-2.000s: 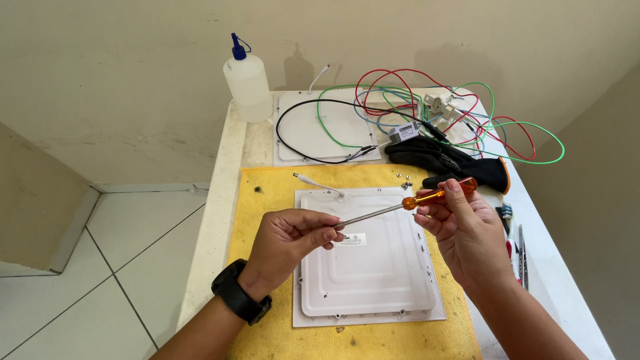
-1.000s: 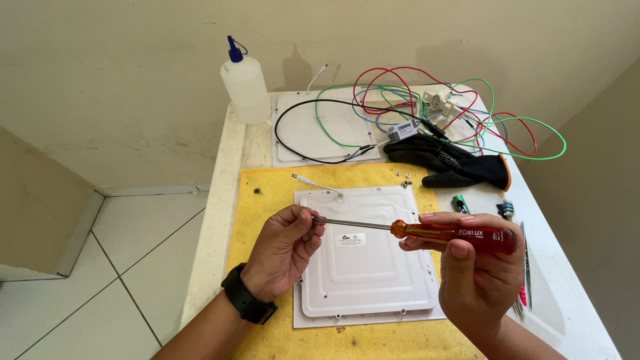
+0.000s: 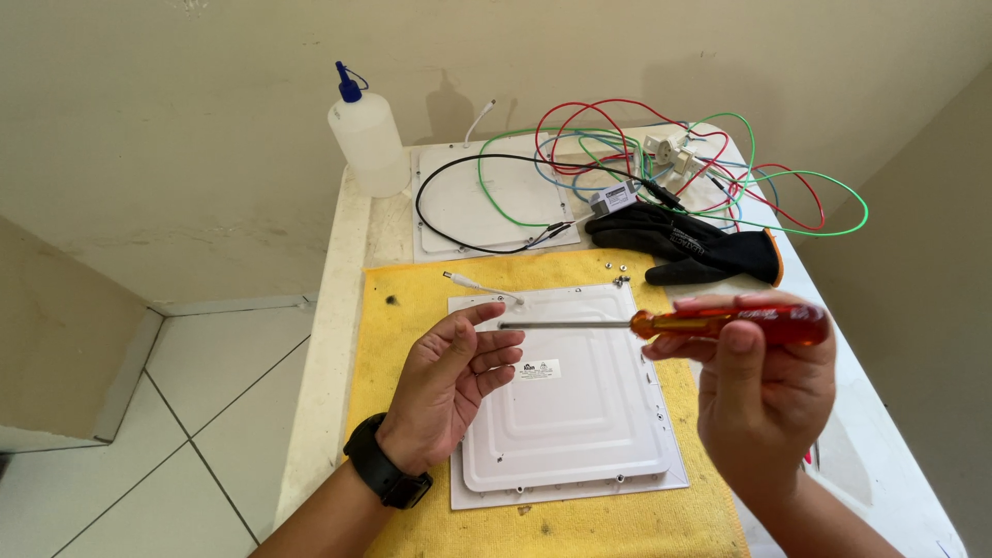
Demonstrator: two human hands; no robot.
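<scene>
My right hand (image 3: 763, 372) holds a screwdriver (image 3: 728, 324) by its orange-red translucent handle, the metal shaft level and pointing left. My left hand (image 3: 453, 380), with a black watch on the wrist, is beside the shaft's tip, fingers apart and curled; whether a fingertip touches the shaft I cannot tell. Below both hands a square white LED panel light (image 3: 573, 418) lies back side up on a yellow cloth (image 3: 387, 325). It has stepped ridges, a printed label and a short white cable with a barrel plug (image 3: 465, 280). Several small screws or nuts (image 3: 621, 280) lie at its top right corner.
Behind are a plastic squeeze bottle (image 3: 368, 139) with a blue cap, a second white panel (image 3: 496, 201), an LED driver (image 3: 614, 198) and tangled red, green, blue and black wires. A black glove (image 3: 697, 244) lies at the right. Walls stand behind and at the right.
My left fingers, closed around the screwdriver's tip a second ago, have come apart. My right hand keeps hold of the handle, having shifted its grip since two seconds ago.
</scene>
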